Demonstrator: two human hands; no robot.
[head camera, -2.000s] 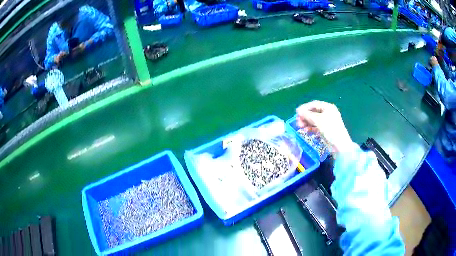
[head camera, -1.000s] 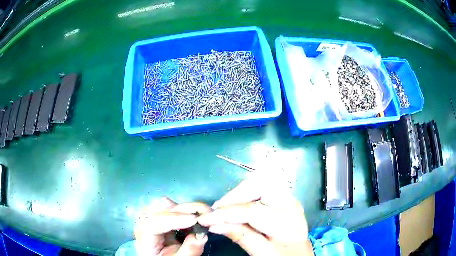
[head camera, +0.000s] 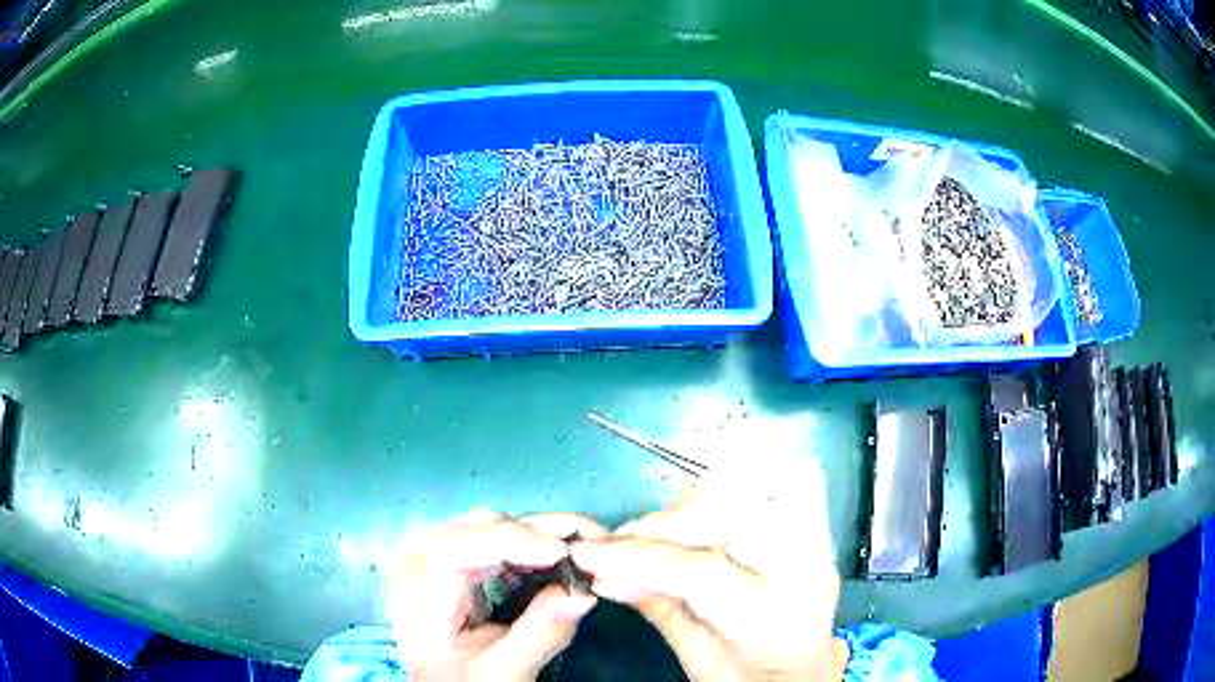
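Note:
A dark housing (head camera: 513, 594) is held between my hands at the bottom centre; most of it is hidden by my fingers. My left hand (head camera: 460, 600) is closed around it. My right hand (head camera: 720, 586) has its fingertips at the same end of the housing, touching a small dark part there that is too small to name. Silver tweezers (head camera: 646, 441) lie on the green bench just beyond my right hand. Both hands look overexposed.
The large blue bin (head camera: 560, 324) holds silver pins. The middle bin (head camera: 919, 356) holds an open clear bag (head camera: 1019, 253) of small fittings. The small bin (head camera: 1126, 273) holds tiny hardware. Black housings lie at right (head camera: 906, 493) and in a row at left (head camera: 193, 233). Blue boxes stand below the bench.
Two seconds ago one hand was over the small bin; one second ago both hands were together at the housing. Since then the fingers have shifted slightly, and the view has moved a little.

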